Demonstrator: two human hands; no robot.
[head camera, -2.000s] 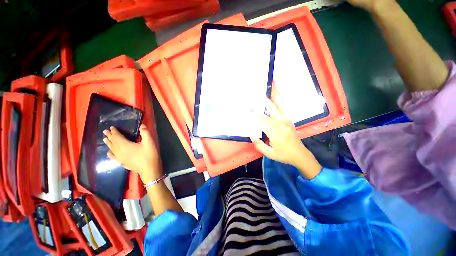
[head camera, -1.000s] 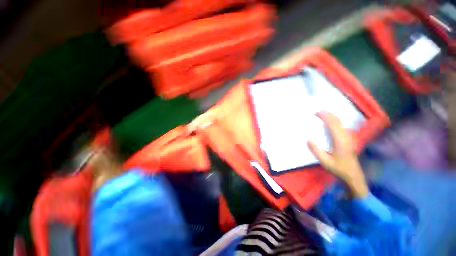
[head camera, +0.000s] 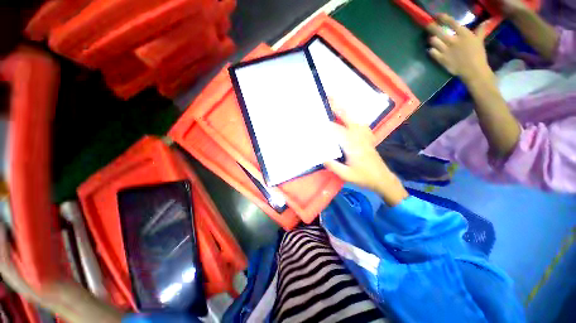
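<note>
A tablet with a lit white screen (head camera: 287, 117) lies tilted over an orange-red foam tray (head camera: 395, 117), overlapping a second lit tablet (head camera: 350, 82). My right hand (head camera: 360, 154) grips the first tablet's right edge near its lower corner. My left hand (head camera: 47, 293) is blurred at the lower left, partly cut off by the edge. It grips the lower end of an upright, blurred foam tray (head camera: 35, 151); its fingers are unclear. A dark-screened tablet (head camera: 161, 243) with glare lies on another foam tray (head camera: 120, 165), untouched.
Orange-red trays (head camera: 145, 44) are piled at the upper left. More trays and a pale bar (head camera: 85, 246) stand at the lower left. At the upper right, another person's hands (head camera: 461, 50) are at a dark device (head camera: 451, 9) in a tray.
My left hand has left the dark tablet and now holds an upright tray at the far left. My right hand remains on the lit tablet. The other person's hands have come into view.
</note>
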